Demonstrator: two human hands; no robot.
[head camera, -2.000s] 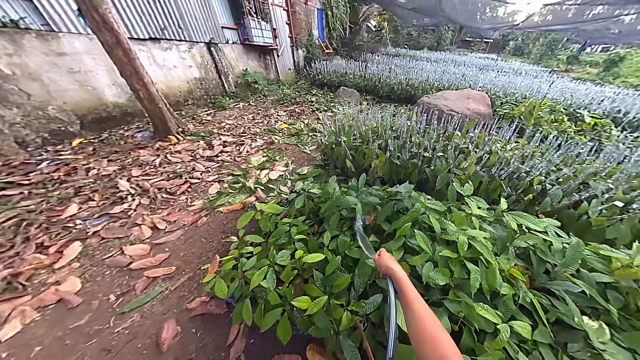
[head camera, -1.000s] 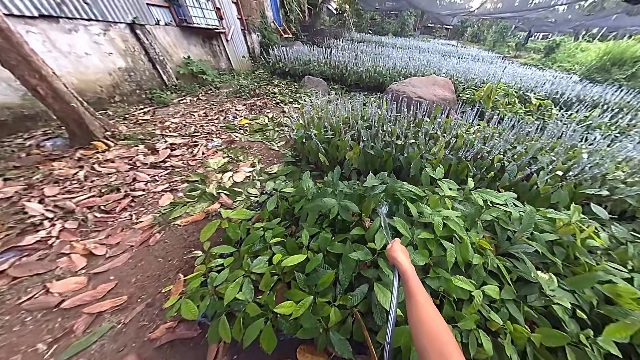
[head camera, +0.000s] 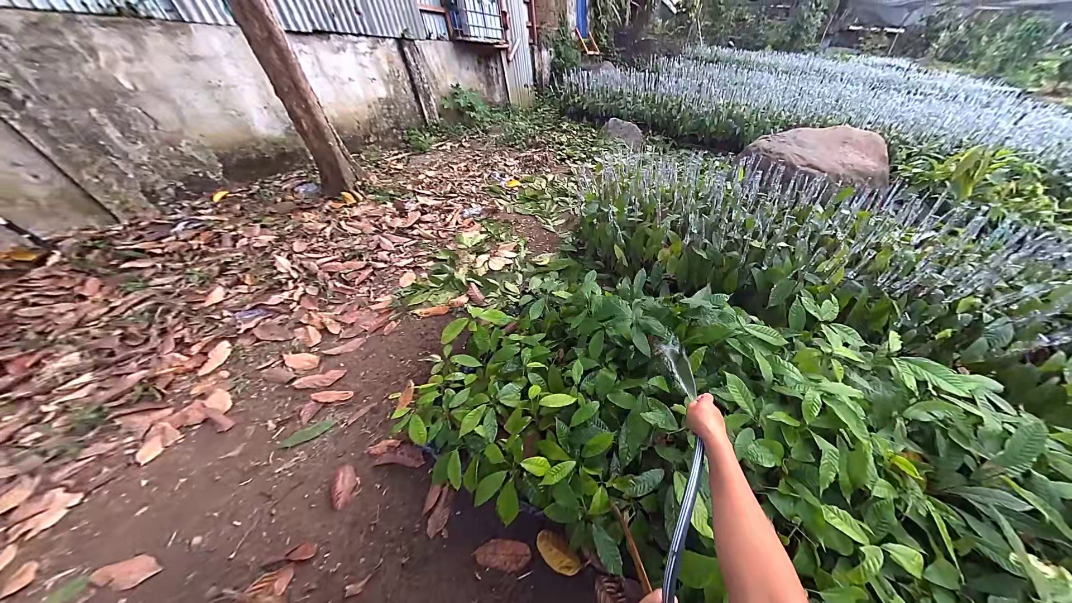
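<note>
My right hand (head camera: 706, 416) is closed around a dark, light-striped garden hose (head camera: 682, 519) close to its outlet, over a bed of green leafy seedlings (head camera: 603, 402). Water (head camera: 674, 360) comes out of the hose end in a short fan and falls on the leaves. At the bottom edge, a small part of my left hand (head camera: 653, 596) shows against the lower stretch of hose; its grip is mostly cut off by the frame. The rest of the hose is out of view.
Dry brown leaves (head camera: 318, 268) litter the dirt path (head camera: 293, 494) at left. A leaning tree trunk (head camera: 297, 92) rises before a stained concrete wall (head camera: 167, 109). A large boulder (head camera: 825, 155) and a smaller rock (head camera: 624, 132) lie among seedling rows with pale upright tips (head camera: 770, 84).
The view has swung left and then back right. My right hand stays closed on the hose, with water coming out over the seedlings. Part of my left hand now shows at the bottom edge.
</note>
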